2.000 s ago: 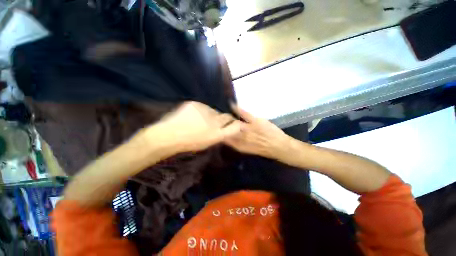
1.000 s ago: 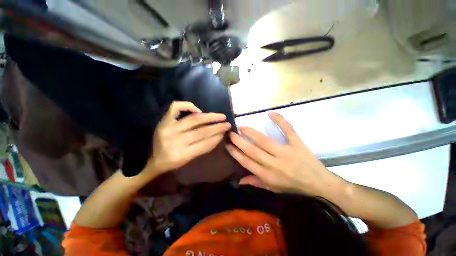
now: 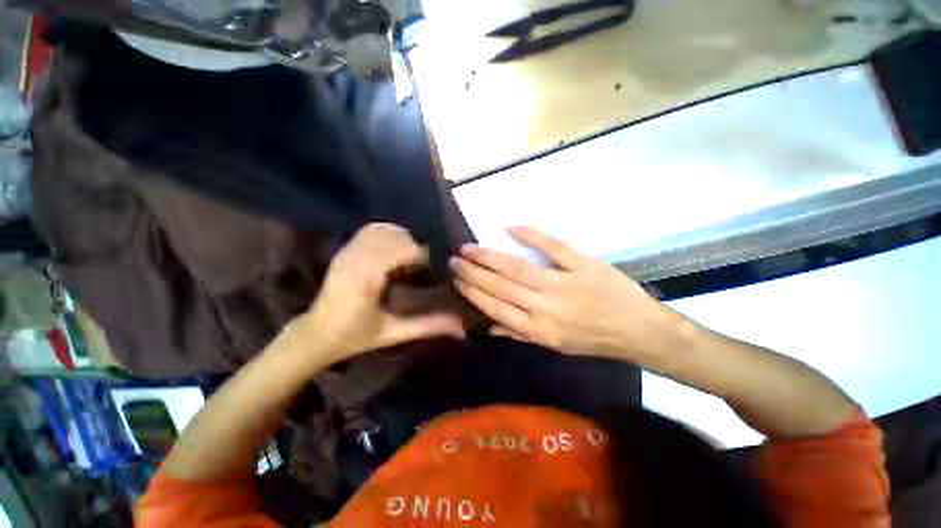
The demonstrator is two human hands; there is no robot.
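Note:
The black garment fabric (image 3: 248,134) runs from the needle area (image 3: 397,36) down to my hands, its right edge along the white tabletop. The brown garment fabric (image 3: 196,248) is bunched at left and below. My left hand (image 3: 361,289) is on the cloth, fingers curled at the black strip and thumb stretched out lower over the brown part. My right hand (image 3: 557,299) has its fingertips on the fabric edge beside my left fingers; its thumb is hidden. The presser foot is cut off by the top edge and blurred.
Black thread snips (image 3: 562,26) lie on the beige machine bed (image 3: 702,52). A dark rectangular object (image 3: 913,93) lies at the right end. The white tabletop (image 3: 640,170) has a grey front edge. Blue packets (image 3: 88,423) and a dark phone-like object (image 3: 153,428) are at lower left.
Since a second ago, the view has shifted, putting the machine head mostly out of the picture. My left thumb has spread away from the fingers; my right fingertips remain at the fabric edge.

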